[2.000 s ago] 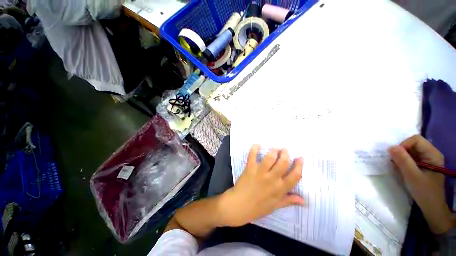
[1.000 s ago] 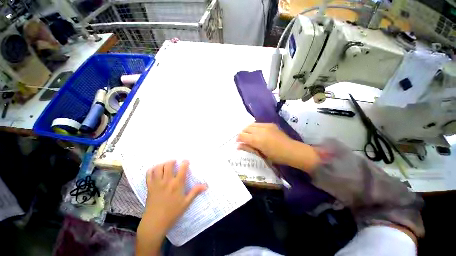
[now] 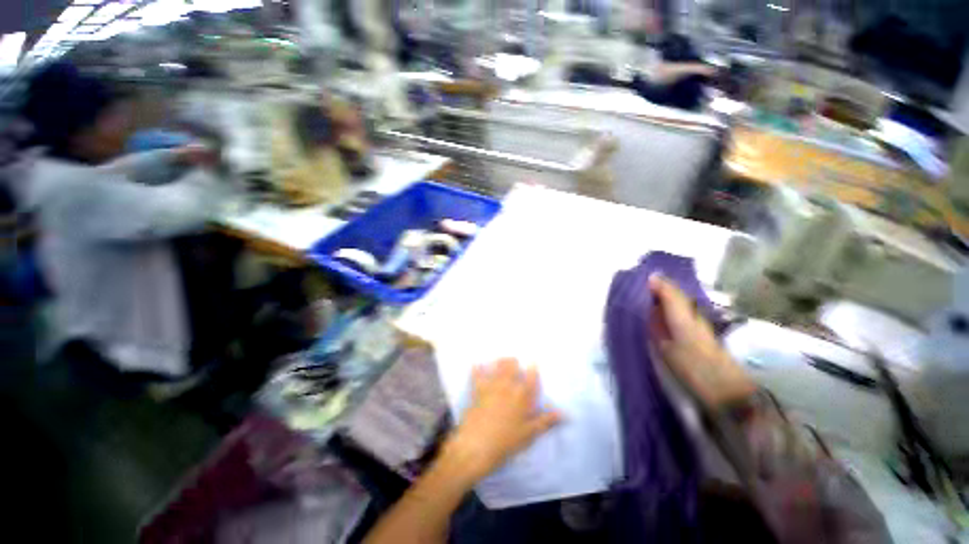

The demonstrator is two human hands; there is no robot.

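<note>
The white paper form [image 3: 563,446] lies at the table's front edge, its print blurred. My left hand [image 3: 497,409] rests flat on it with fingers spread, holding nothing. My right hand [image 3: 685,338] is on the purple fabric [image 3: 650,404], a long folded strip that lies beside and partly over the paper's right side and hangs past the front edge. My right fingers are at the strip's upper part, thumb side up; the grip is blurred. No pen can be made out in my right hand.
A blue basket [image 3: 398,239] with rolls and spools stands at the table's left. The sewing machine [image 3: 813,255] is at the right, with dark shears [image 3: 903,414] and a small dark tool [image 3: 842,369] near it. A maroon bin [image 3: 250,489] is below left. A person [image 3: 117,234] works at the far left.
The camera has tilted up and the view is blurred. My right hand has moved from the paper onto the purple fabric, which now lies closer to the paper. My left hand remains on the form.
</note>
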